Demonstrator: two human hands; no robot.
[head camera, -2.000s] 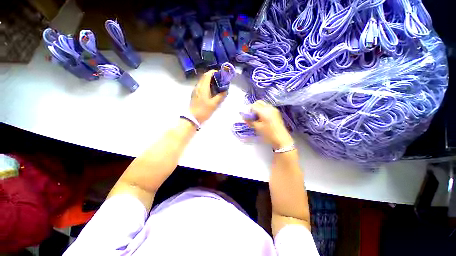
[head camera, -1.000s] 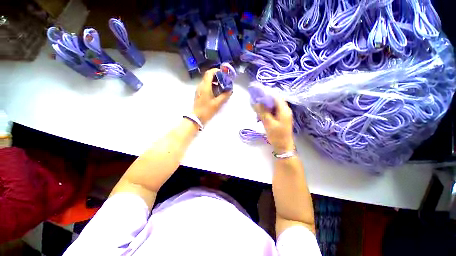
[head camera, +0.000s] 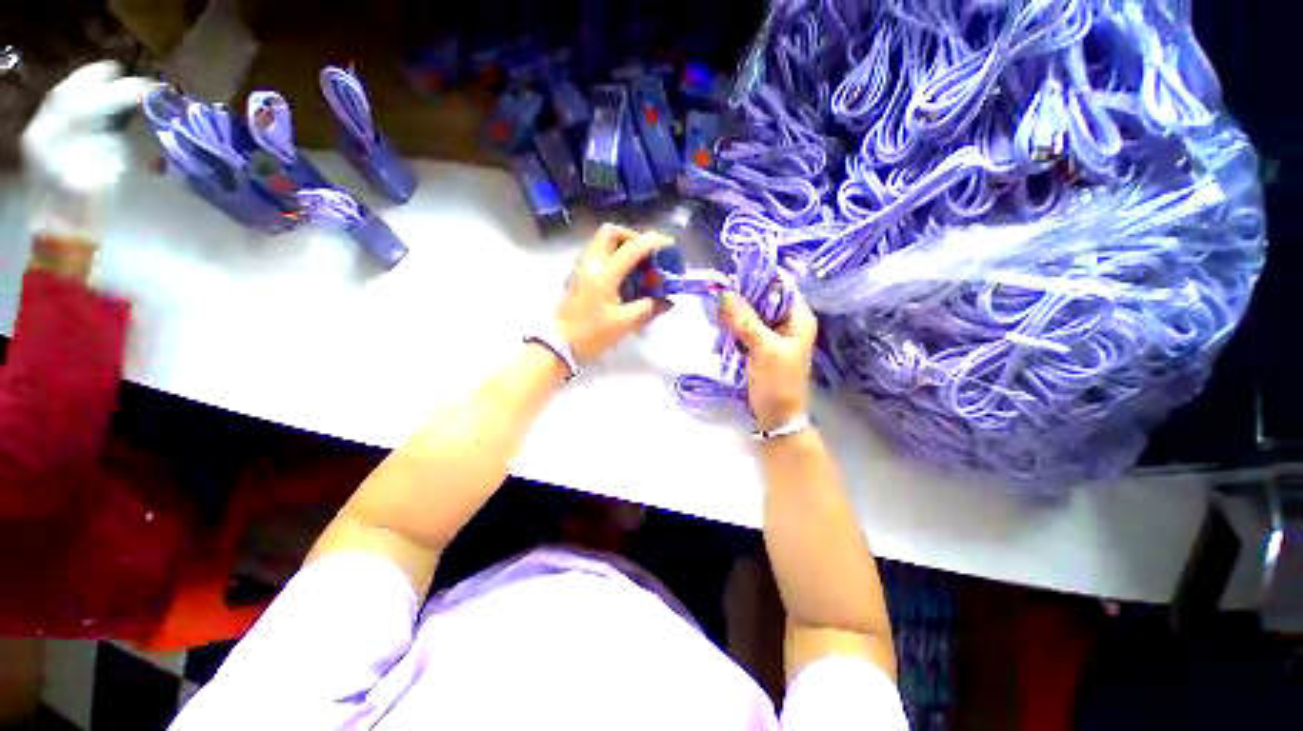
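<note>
My left hand (head camera: 607, 297) is closed around a small dark blue-purple cable sleeve (head camera: 655, 271) above the bench. My right hand (head camera: 773, 343) holds a coiled lilac charging cable (head camera: 757, 271) just right of it. A strand of lilac cord reaches from the right hand's bundle to the sleeve's opening; how far it goes in is hidden by my fingers. Another lilac coil (head camera: 703, 390) lies on the bench below my right hand.
A big clear bag of cables (head camera: 1043, 314) fills the right. Several sleeves (head camera: 629, 143) lie at the back centre. Several sleeved cables (head camera: 272, 164) lie at the back left. A person's white-gloved hand (head camera: 86, 126) and red sleeve reach in at the left of the white bench (head camera: 286, 321).
The sleeve in my left hand has tipped towards the right, and my right hand now holds a cable close against it. The gloved hand and red sleeve have come in over the bench at the left.
</note>
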